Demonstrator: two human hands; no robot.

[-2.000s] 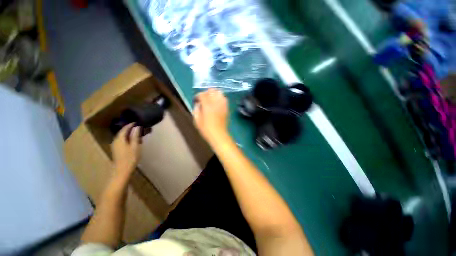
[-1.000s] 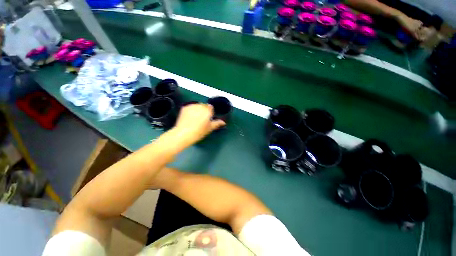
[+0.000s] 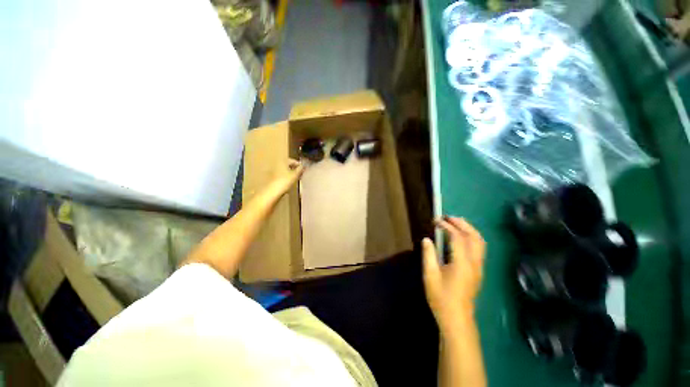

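Note:
An open brown carton point(image 3: 337, 108) holds three loose black housings in a row at its far end. My left hand point(image 3: 293, 171) reaches over the carton's left side, its fingertips at the leftmost housing point(image 3: 311, 149); blur hides whether they grip it. The middle housing point(image 3: 342, 150) and right housing point(image 3: 367, 147) lie on their sides, untouched. My right hand point(image 3: 456, 261) is at the bench edge, empty, thumb and fingers apart. Several black housings point(image 3: 583, 272) stand clustered on the green bench, right of my right hand.
A clear bag of white rings point(image 3: 522, 83) lies on the bench point(image 3: 477, 181) beyond my right hand. A large white panel point(image 3: 144, 91) is at the upper left. Crinkled sheeting point(image 3: 140, 242) and another cardboard box point(image 3: 64, 280) are at the lower left.
The view has turned from the bench to the carton. My left hand now shows at the carton's housings. A hand that was at the bench cluster has left it; my right hand is at the bench edge.

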